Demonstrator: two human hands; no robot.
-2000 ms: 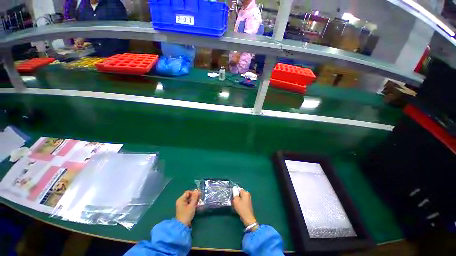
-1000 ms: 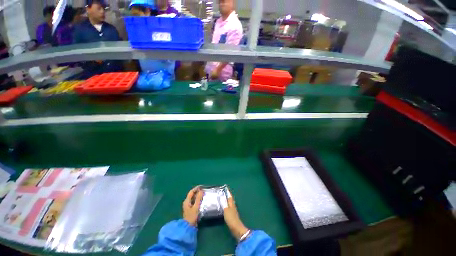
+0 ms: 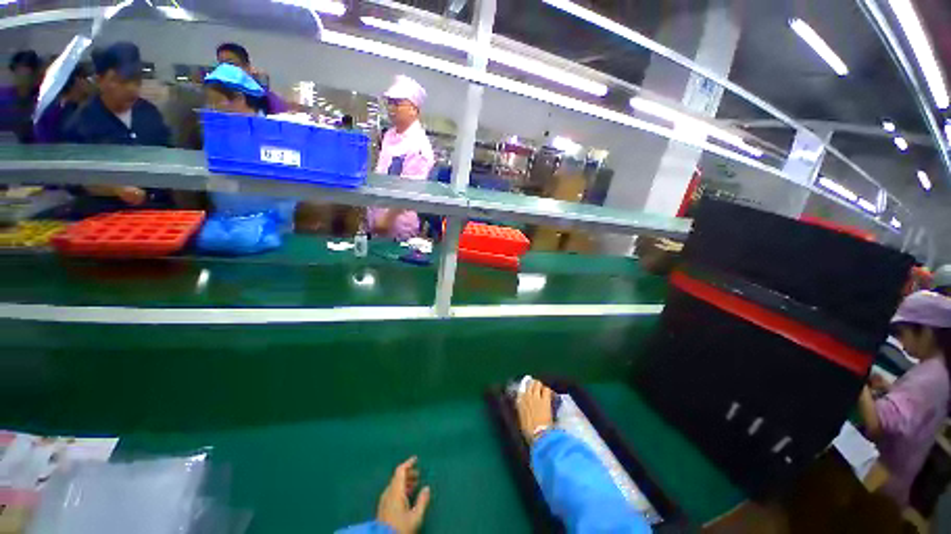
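My right hand [image 3: 535, 407] reaches into the far left corner of the black packing tray [image 3: 506, 443], fingers down on a bagged unit, which is mostly hidden under the hand. A little dark, glinting film shows around the fingers, and a white cover shows at a fingertip. The silvery-white bubble wrap liner [image 3: 600, 448] shows on the tray floor beside my forearm. My left hand [image 3: 404, 501] is open and empty over the green mat, left of the tray.
Empty poly bags [image 3: 125, 495] lie over printed sheets [image 3: 57, 454] at the lower left. Stacked black bins [image 3: 772, 355] stand right of the tray. A raised shelf [image 3: 584, 214] holds a blue crate [image 3: 287, 151]. People are beyond the bench and at far right.
My right hand has moved from in front of me to the tray's far left corner with the bagged unit. My left hand has let go and opened. The view has turned right and up.
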